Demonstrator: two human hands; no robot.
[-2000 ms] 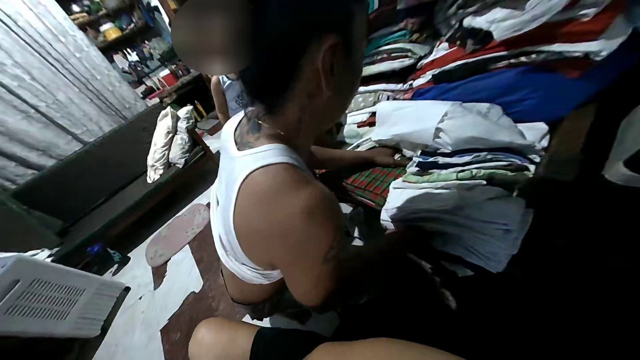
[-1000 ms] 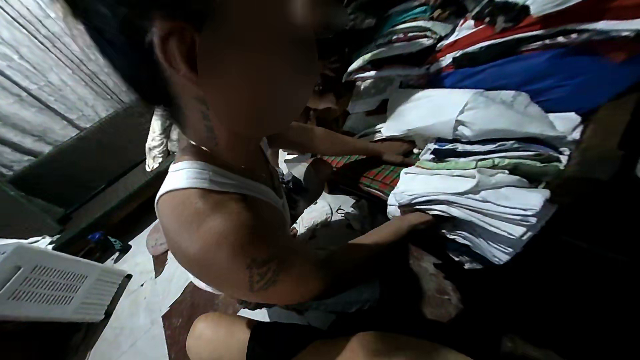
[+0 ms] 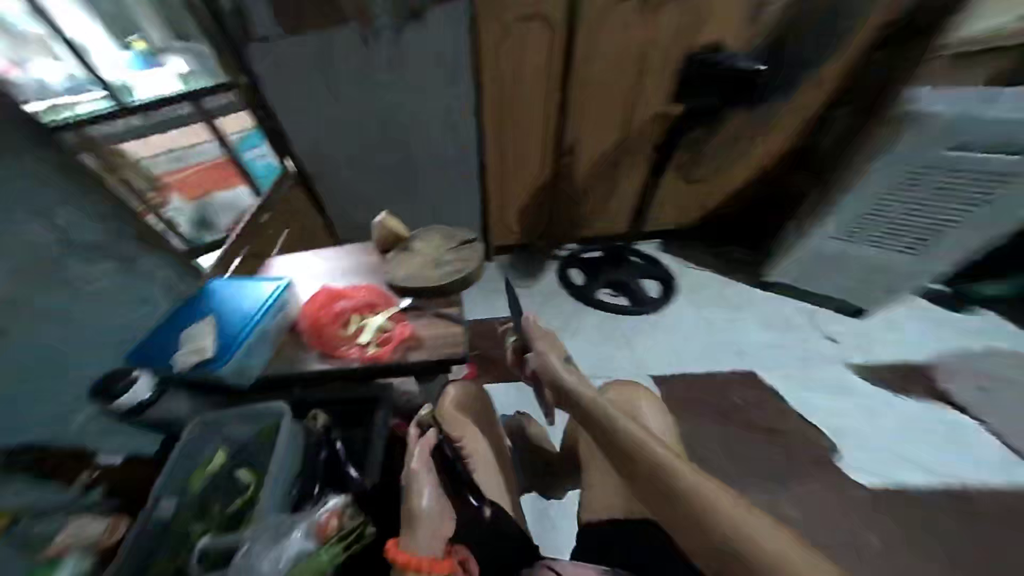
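My right hand (image 3: 540,352), at the centre above my knees, grips a knife (image 3: 513,300) with its dark blade pointing up and away. Near my left thigh, my left hand (image 3: 426,480), with an orange band at the wrist, holds a dark, glossy eggplant (image 3: 460,472) by its stem end. On the low table ahead of that hand lies a red plastic bag (image 3: 320,320) with pale peelings in it. A round wooden chopping board (image 3: 434,260) sits behind the bag, at the table's far corner.
A blue-lidded plastic container (image 3: 232,308) stands on the table's left. Below it are a clear bin (image 3: 284,440) with green vegetables and more eggplants (image 3: 340,456). A black round stand base (image 3: 616,280) rests on the floor ahead, and a white slatted plastic container (image 3: 920,192) is at the right.
The view has swung far from the person in the white tank top and the folded clothes to the low table. Both my hands, with the knife and the eggplant, have come into view.
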